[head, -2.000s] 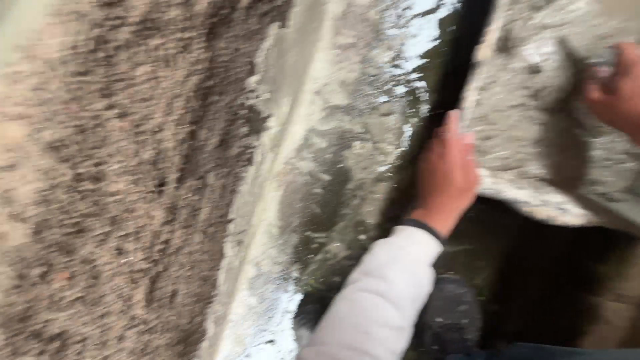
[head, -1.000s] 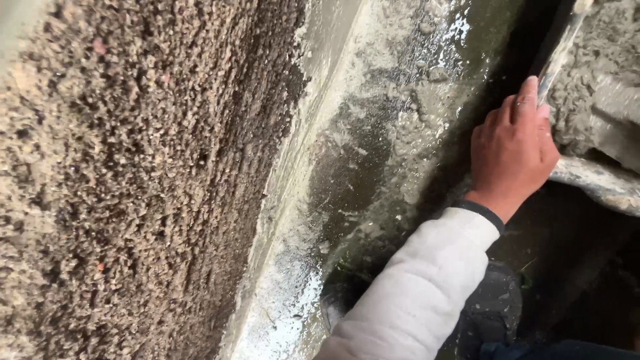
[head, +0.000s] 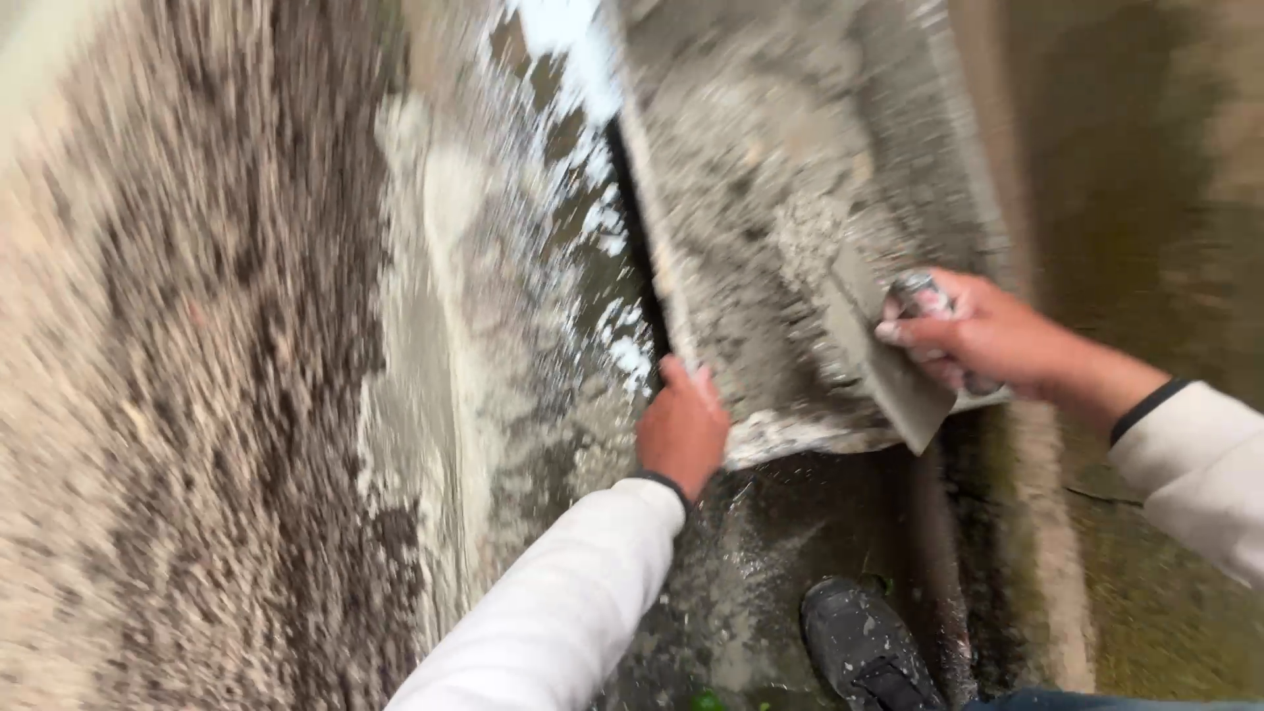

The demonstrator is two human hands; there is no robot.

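Observation:
A mortar-crusted trough holds wet grey mortar. At its lower left corner, my left hand grips the rim. On the right, my right hand is closed around the handle of a steel plastering trowel. The trowel's flat blade is tilted, its upper end against the mortar and its lower corner over the trough's near edge. Motion blurs much of the view.
At the left is a rough, pebbly wall with a smooth mortar band along its edge. Wet, mortar-splashed ground lies below the trough, with my dark shoe on it. A narrow concrete edge runs at the right.
My right hand, out of view one second ago, is now in view with the trowel over the trough. My left hand stays on the rim. The view has shifted to show more of the trough.

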